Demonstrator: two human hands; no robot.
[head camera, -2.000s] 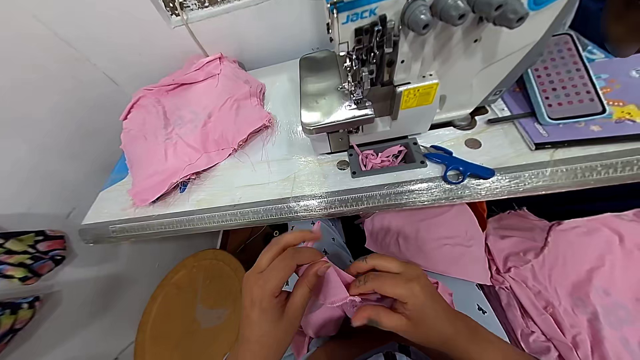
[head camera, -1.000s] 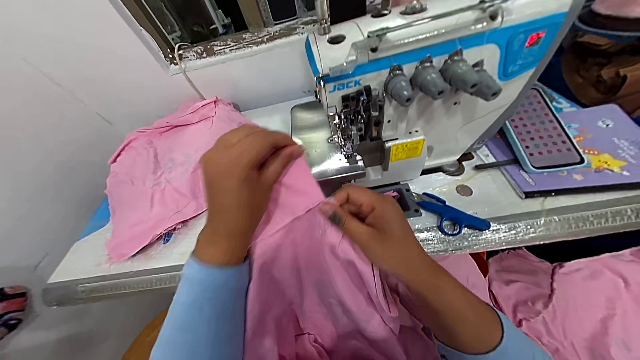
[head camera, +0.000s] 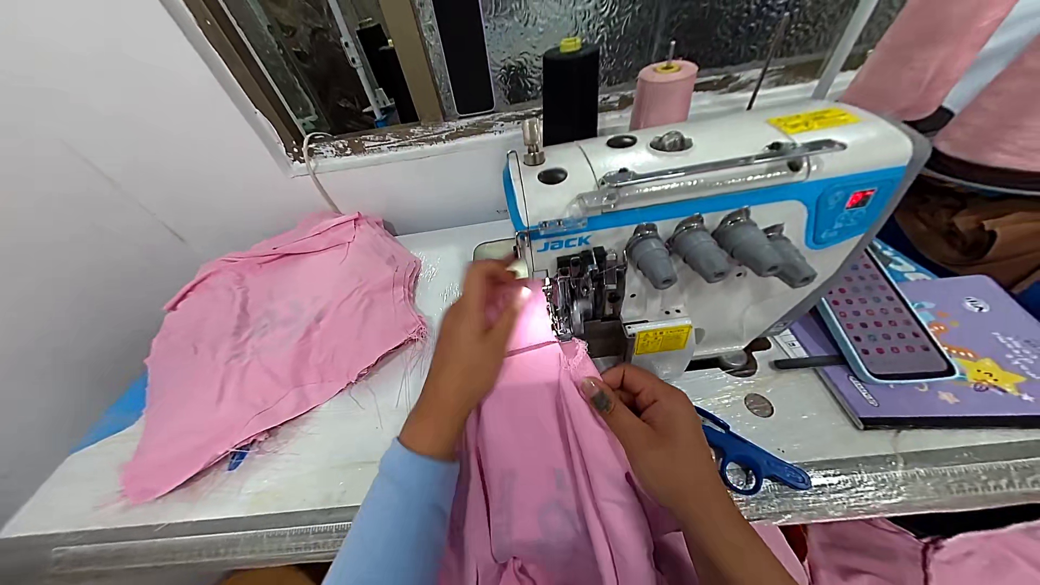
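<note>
Pink fabric (head camera: 528, 439) hangs from the bed of a white and blue Jack overlock sewing machine (head camera: 715, 203) over the table's front edge. Its upper edge lies at the presser foot (head camera: 562, 325), lit by the machine's lamp. My left hand (head camera: 479, 341), somewhat blurred, holds the fabric's upper left part just left of the foot. Lower right of the foot, my right hand (head camera: 650, 422) pinches the fabric's right edge between thumb and fingers. Blue thread snips (head camera: 751, 459) lie beside my right hand, partly hidden by it.
A pink fabric piece (head camera: 284, 341) with frayed edges lies on the table (head camera: 325, 479) at left. A phone (head camera: 886, 321) rests on a purple notebook (head camera: 983, 349) at right. Black (head camera: 570, 93) and pink thread cones (head camera: 665, 96) stand behind the machine. More pink fabric (head camera: 975, 556) is below the table edge.
Both hands have come up from below the table edge, bringing the pink fabric to the presser foot. Since one second ago, my left hand has moved beside the foot. The view has tilted upward.
</note>
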